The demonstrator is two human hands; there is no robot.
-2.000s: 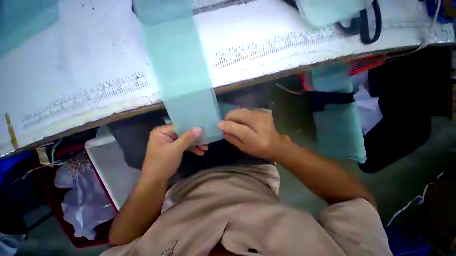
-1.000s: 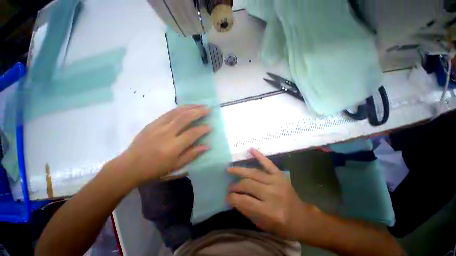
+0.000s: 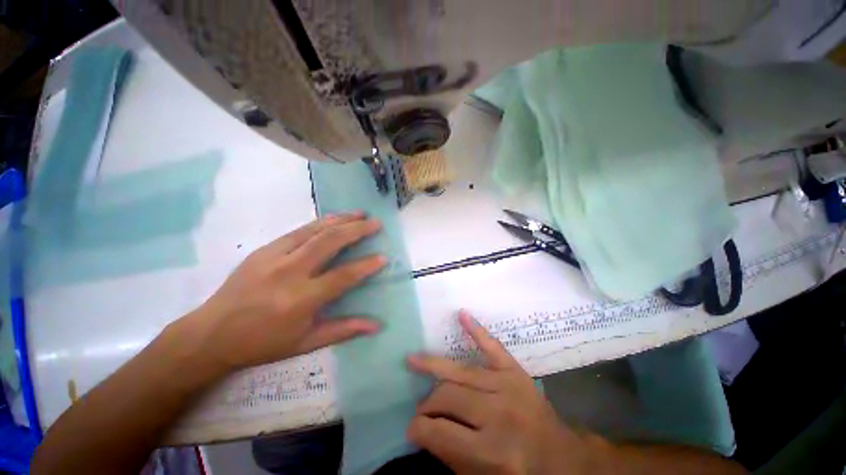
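A pale green fabric strip (image 3: 376, 371) runs from under the needle area of the off-white sewing machine (image 3: 250, 65) towards me and hangs over the table's front edge. The presser foot (image 3: 378, 174) is at the strip's far end; whether it is down on the fabric I cannot tell. My left hand (image 3: 288, 288) lies flat on the strip with fingers spread. My right hand (image 3: 482, 404) is at the strip's right edge, its fingertips at the fabric and its index finger stretched onto the table. A tan ribbed roll (image 3: 425, 169) is beside the needle.
A stack of green panels (image 3: 631, 176) lies right of the needle, over scissors with dark blades (image 3: 538, 234) and black handles (image 3: 725, 278). Green strips (image 3: 139, 218) lie on the left of the table. A blue basket (image 3: 26, 371) is at the left edge. Green pieces (image 3: 682, 394) hang below the table.
The view has moved from the lap to the machine. The strip now reaches the needle area. My hands went from holding its near end to lying on it, the left one flat.
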